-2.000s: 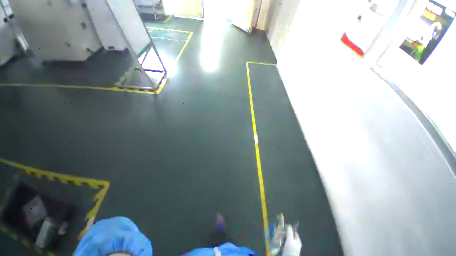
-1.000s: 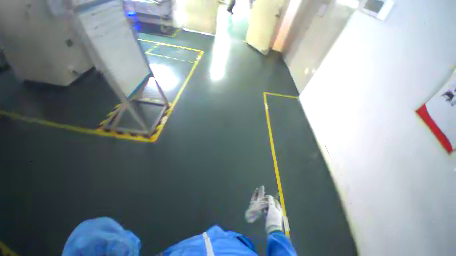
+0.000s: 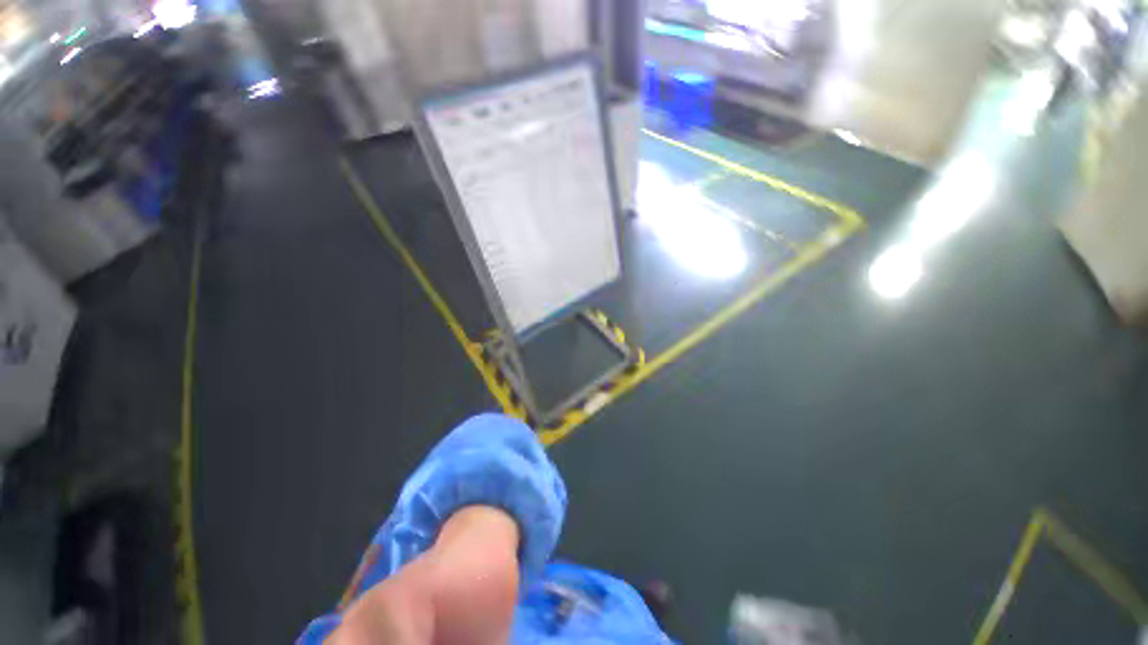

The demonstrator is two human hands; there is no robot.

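My left hand is bare and blurred at the bottom, left of centre, below a gathered blue smock cuff. It is bent in toward my body. Its fingers are smeared and partly cut off, so I cannot tell whether it holds anything. A blurred white shape is cut off by the bottom edge, right of centre. It may be my gloved right hand or a white glove; I cannot tell which.
A framed notice board stands ahead on a floor stand with black-yellow tape around its base. Yellow lines mark the dark green floor. Blurred equipment stands at the far left, and pale cabinets or doors at the right.
The view has swung left: the board is now near the centre and the white wall is gone. My bare left hand has come into view. The white-gloved right hand is no longer clearly visible.
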